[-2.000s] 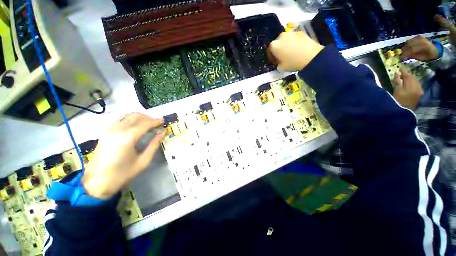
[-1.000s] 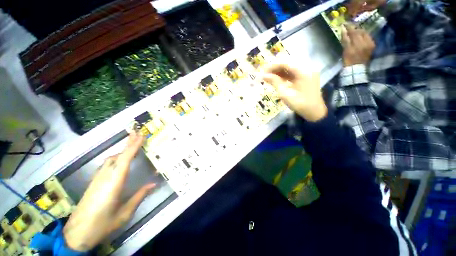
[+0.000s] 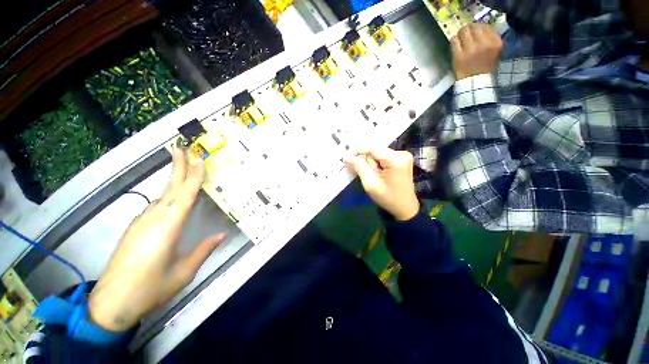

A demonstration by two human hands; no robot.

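The PCB panel (image 3: 285, 146) lies in the line rail (image 3: 206, 266), washed out white, with black blocks and yellow parts (image 3: 249, 114) along its far edge. My left hand (image 3: 153, 245) has its fingers apart, fingertips at the panel's near-left corner by the yellow parts; nothing shows in it. A blue wrist strap (image 3: 75, 316) is on the left wrist. My right hand (image 3: 388, 178) is at the panel's front edge, thumb and fingertips together; whether a small part is between them cannot be told.
Behind the rail are bins of green components (image 3: 60, 149), green-yellow components (image 3: 135, 89) and dark components (image 3: 224, 35). Brown slotted strips (image 3: 64, 43) lie behind them. Another person's hand (image 3: 475, 50) is at a board on the right. Blue boxes (image 3: 594, 291) stand at lower right.
The view has shifted right and closer. My right hand moved from the dark bin over the panel's right part to its front edge. My left hand stays by the panel's left end.
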